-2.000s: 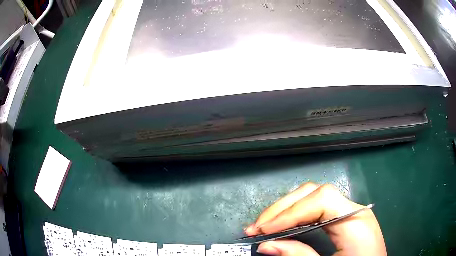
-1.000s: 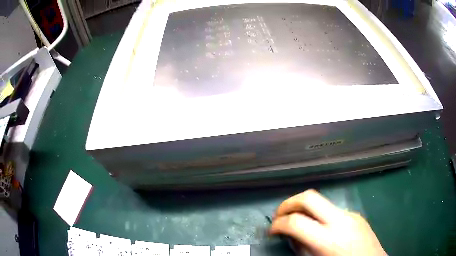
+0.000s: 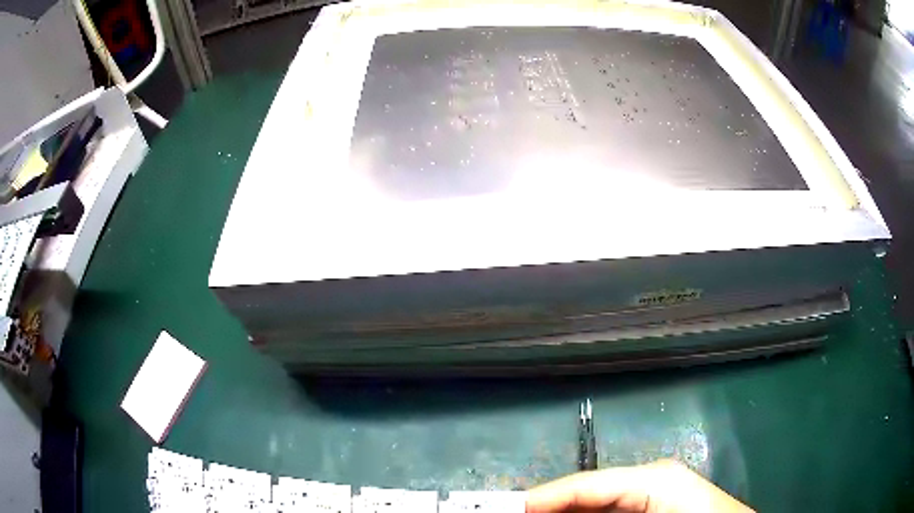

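A white PCB panel (image 3: 313,497) with small dark marks and notched edges lies along the bottom, cut off by the frame. My right hand (image 3: 641,489) is at the bottom, partly cut off, its fingertips at the panel's right end. Whether they grip it is hidden. Dark tweezers (image 3: 587,436) lie on the green mat just beyond this hand, tips pointing away from me, their near end meeting the hand's outline. My left hand is out of the picture.
A stack of framed stencils (image 3: 541,225) fills the middle of the green bench (image 3: 165,235). A white pad (image 3: 164,386) lies at the left. A white tray with small items (image 3: 95,200) stands beyond the bench's left edge.
The tweezers, earlier held in my right hand, now lie on the mat. My right hand has moved down to the panel's right end. The view has shifted, showing more of the stencil stack.
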